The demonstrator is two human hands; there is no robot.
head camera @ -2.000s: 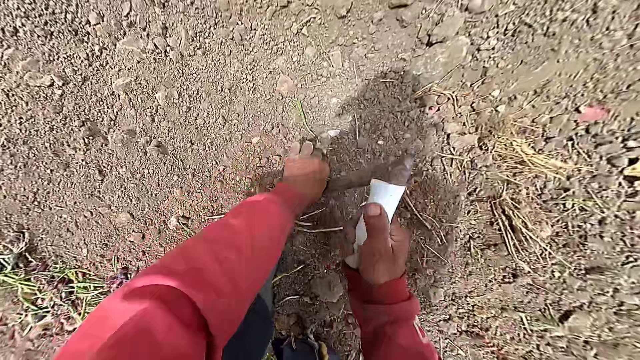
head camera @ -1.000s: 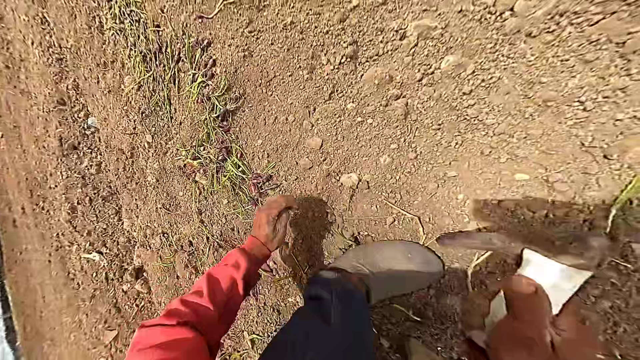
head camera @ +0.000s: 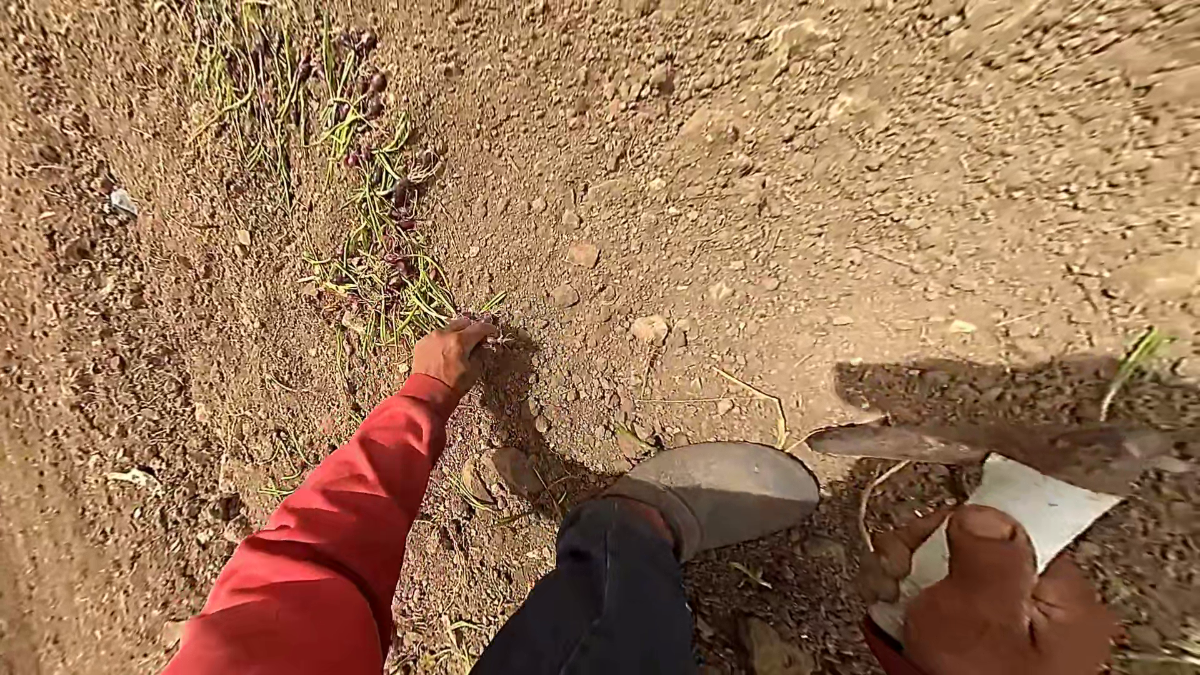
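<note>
My left hand [head camera: 452, 354], in a red sleeve, reaches down to the near end of a row of uprooted red onions with green leaves [head camera: 380, 272]. Its fingers are closed around something small with roots or leaves, seemingly an onion plant. At the lower right, my right hand [head camera: 994, 586] grips the white handle [head camera: 1041, 502] of a tool with a dirty metal head [head camera: 984, 442]. The head extends to both sides of the handle, like a small hand hoe or pick; its right end is blurred. The handle's lower part is hidden in the palm.
My shoe [head camera: 722, 492] and dark trouser leg [head camera: 600, 600] are at the bottom middle. A stone [head camera: 514, 471] lies left of the shoe. Small stones and dry stalks dot the brown soil. A green plant [head camera: 1136, 366] stands at the right beside the metal head.
The view has swung toward the onion row. My left hand, beside the tool two seconds ago, is now at the row's near end. My right hand has kept hold of the tool.
</note>
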